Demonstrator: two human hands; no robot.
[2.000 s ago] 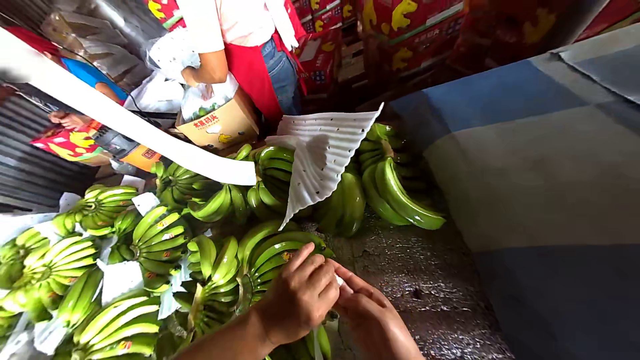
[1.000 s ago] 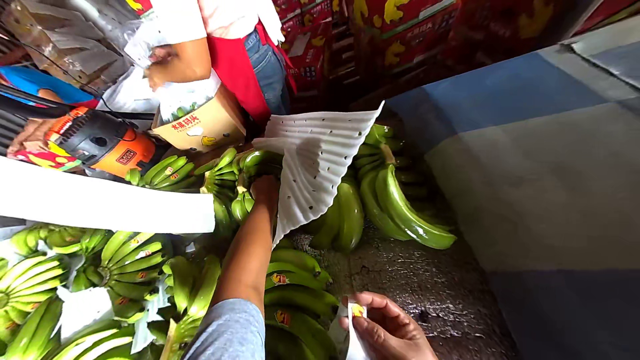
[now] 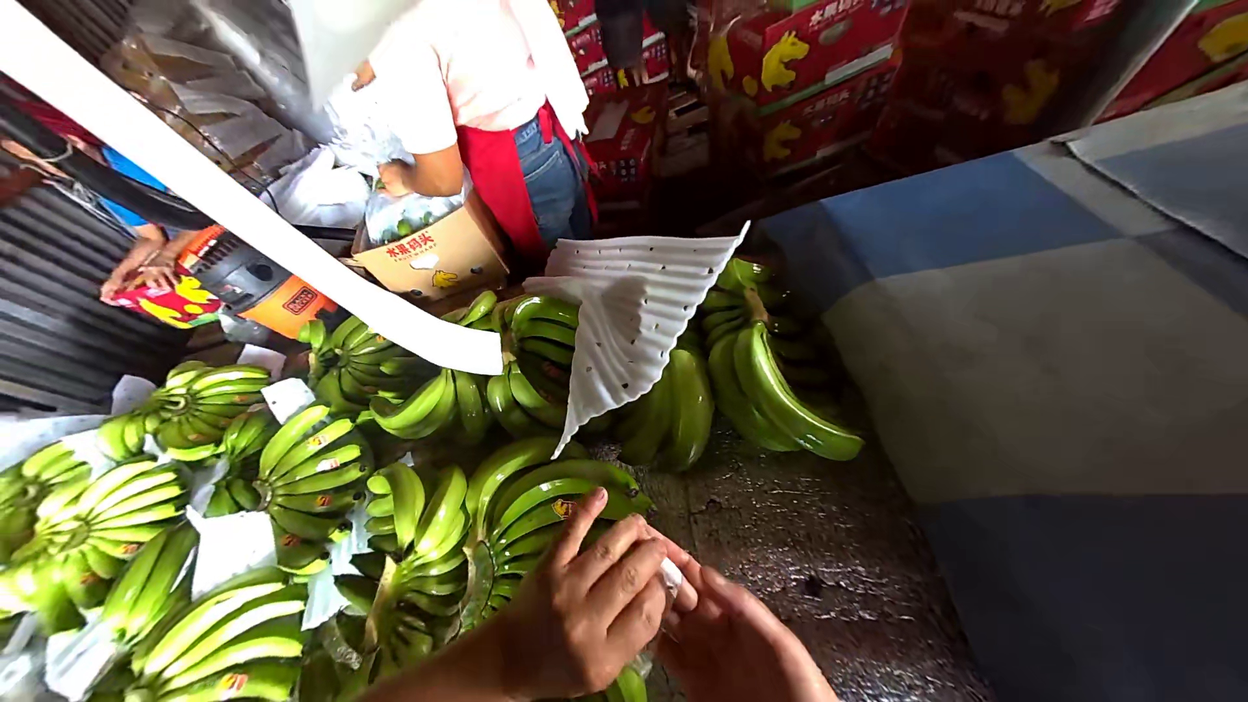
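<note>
My left hand [image 3: 606, 597] is over a hand of green bananas [image 3: 531, 502], its index finger raised beside a small sticker [image 3: 563, 508] on one of them. Its other fingers curl against my right hand [image 3: 736, 639], so what they grip is hidden. A bit of white paper [image 3: 671, 577] shows between the fingers of my right hand. Several more hands of green bananas [image 3: 317, 468] lie to the left, some bearing stickers. A perforated white foam sheet [image 3: 634, 312] drapes over bananas beyond my hands. More bananas [image 3: 780, 390] rest to its right.
A long white strip [image 3: 292, 234] crosses the upper left. Behind the bananas are an open carton [image 3: 439, 255], an orange and black machine [image 3: 263, 283] and a person in a red apron [image 3: 507, 175]. Red cartons [image 3: 809, 58] are stacked behind. A blue and grey padded surface [image 3: 1053, 322] borders the right side.
My left hand has drawn back from the bananas by the foam sheet to my right hand. In the frame before, my right hand held a white strip with a sticker on it.
</note>
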